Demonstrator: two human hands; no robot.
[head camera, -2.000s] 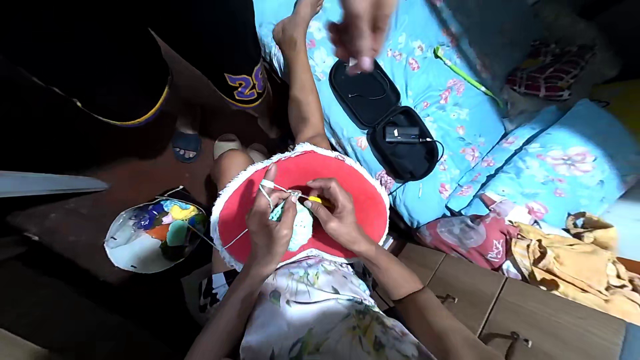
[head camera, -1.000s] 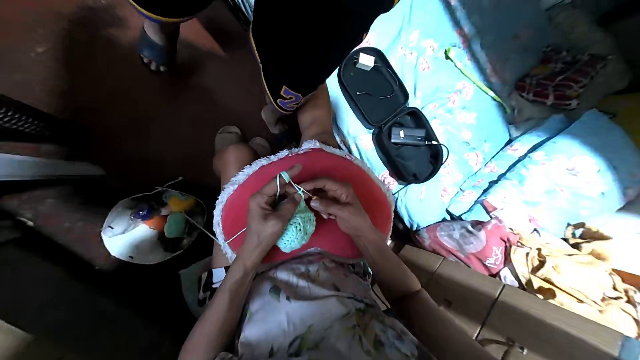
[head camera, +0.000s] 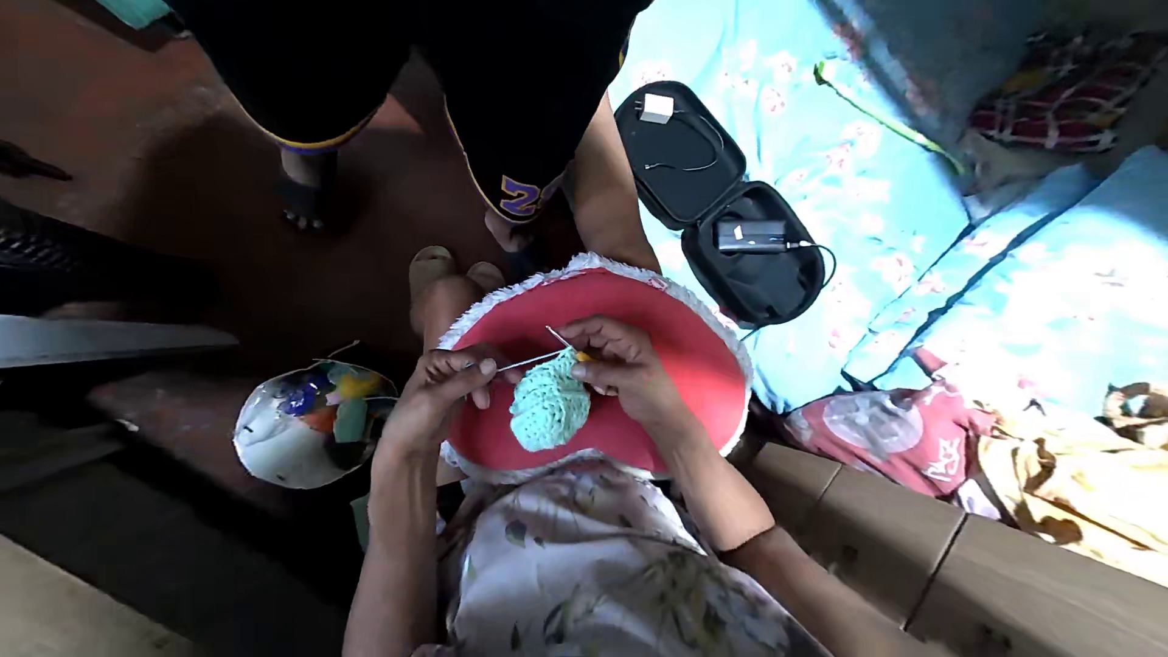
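My right hand (head camera: 619, 365) grips a crochet hook (head camera: 561, 338) with a yellow handle, and its fingers also touch the top edge of a mint-green crocheted piece (head camera: 549, 402). A pale strand of yarn (head camera: 531, 359) runs taut from the piece to my left hand (head camera: 453, 381), pinched between thumb and fingers. Both hands are over a red heart-shaped cushion (head camera: 675, 356) with white fluffy trim, which lies on my lap. The crocheted piece hangs over the cushion between my hands.
A round container (head camera: 297, 456) with coloured yarn stands at left. A person in black shorts (head camera: 520, 100) stands ahead. On the floral bed (head camera: 876, 265) lies an open black case (head camera: 753, 287) holding a power bank (head camera: 751, 236). Wooden drawers (head camera: 885, 529) and clothes (head camera: 912, 433) are at right.
My left hand has moved left, away from the piece, and the strand now stretches between it and the hook. A blurred hand above the case two seconds ago is gone from there.
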